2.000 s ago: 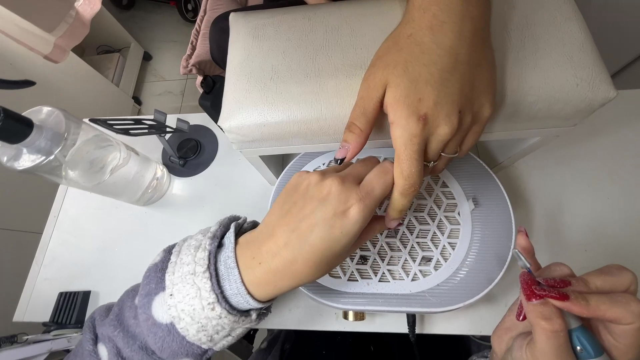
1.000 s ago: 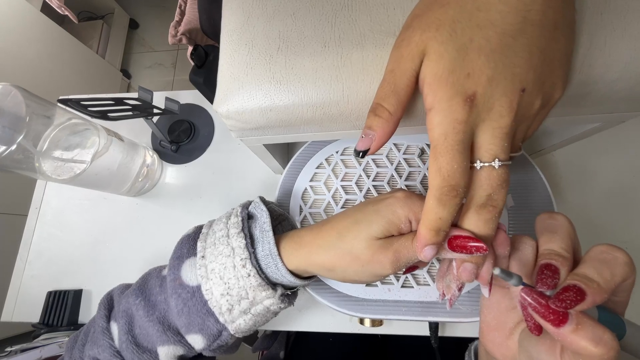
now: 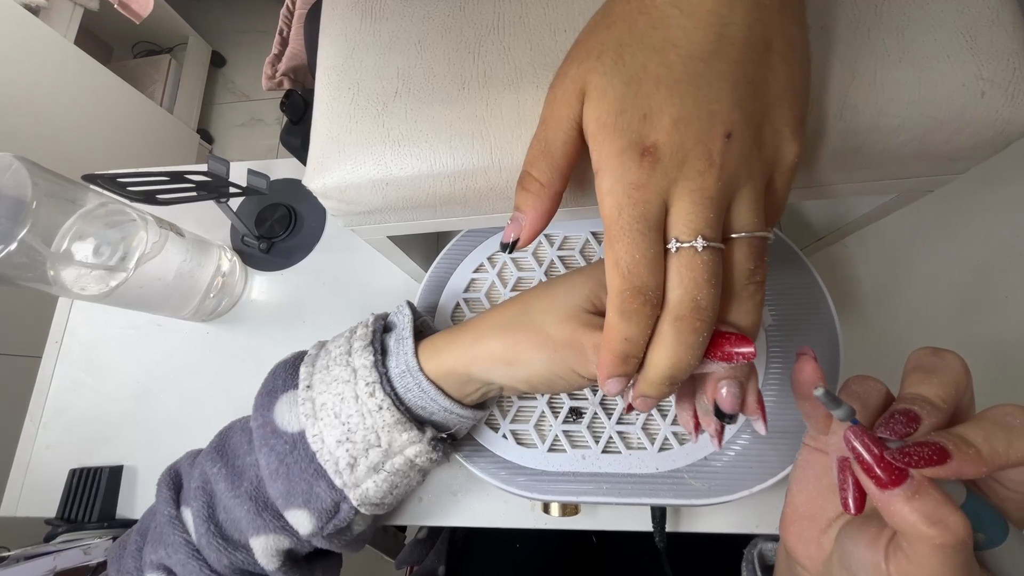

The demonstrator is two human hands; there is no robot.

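Observation:
My left hand (image 3: 528, 344), in a spotted fleece sleeve, lies palm-down under the other person's hand (image 3: 696, 144), and its fingers hold that hand's fingers from below. The person's hand wears rings (image 3: 694, 243), and its thumb nail has a black tip. Dust lies on its fingers. Both hands are above a nail dust collector (image 3: 800, 384) with a white patterned grille. At the right, my right hand (image 3: 896, 472) grips an electric nail drill handpiece (image 3: 980, 516); its tip (image 3: 834, 404) points up and left, apart from the held fingers. Red glittery nails show on both my hands.
A beige padded armrest (image 3: 448, 96) spans the back. On the white table (image 3: 152, 392) stand a clear pump bottle (image 3: 160, 256) and a black phone stand (image 3: 276, 220). A black slotted holder (image 3: 90, 492) is at lower left. A cable (image 3: 658, 528) leaves the collector's front.
The person's fingers have moved towards the front of the collector, with my left hand now beneath them. The drill tip, close to the fingers a second ago, is now farther right.

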